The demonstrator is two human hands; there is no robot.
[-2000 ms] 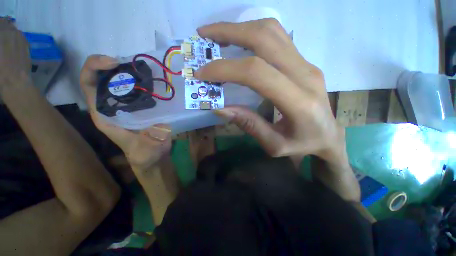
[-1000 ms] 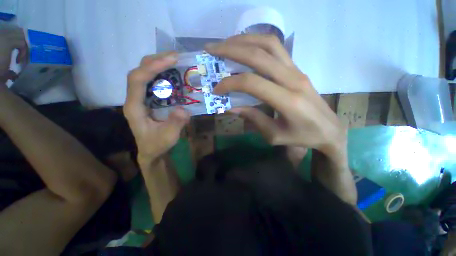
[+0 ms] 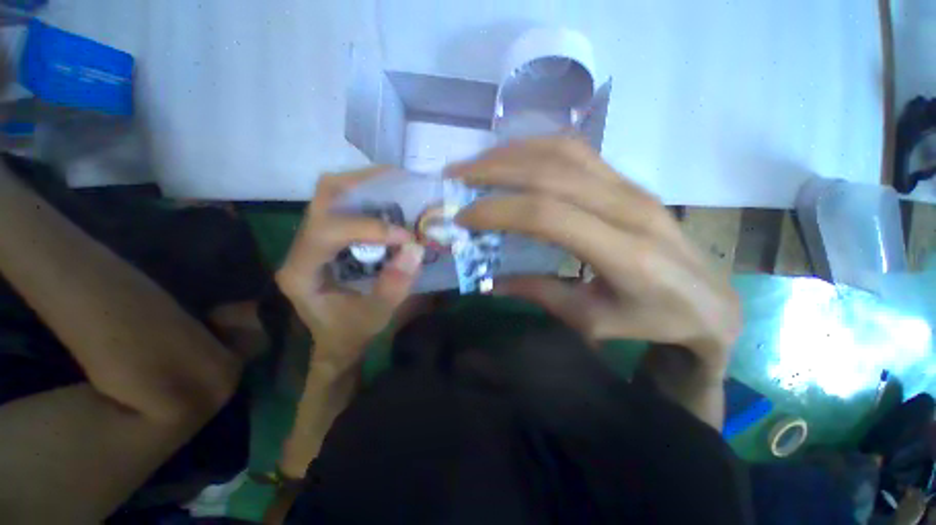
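Note:
The frosted clear base plate (image 3: 426, 193) is held between my two hands, close to my body, at the table's near edge. The black cooling fan (image 3: 359, 261) lies at its left end, partly covered by my left fingers. The white circuit board (image 3: 475, 265) is at its middle, with blurred lead wires (image 3: 431, 234) between board and fan. My left hand (image 3: 344, 277) grips the left end, its thumb and fingers over the fan. My right hand (image 3: 626, 256) holds the board side, its fingertips on the board. Both hands are slightly blurred.
An open carton (image 3: 441, 99) stands on the white foam sheet (image 3: 718, 92), beside a white round-edged cover (image 3: 549, 62). A spare clear tank (image 3: 852, 231) is at the right table edge. A blue-white box (image 3: 77, 67) and another person's arm (image 3: 113, 318) are left. A tape roll (image 3: 788, 438) lies on the floor.
The plate with fan and board has moved nearer my body. My left thumb and fingers now cover part of the fan. More of the open carton and white cover shows.

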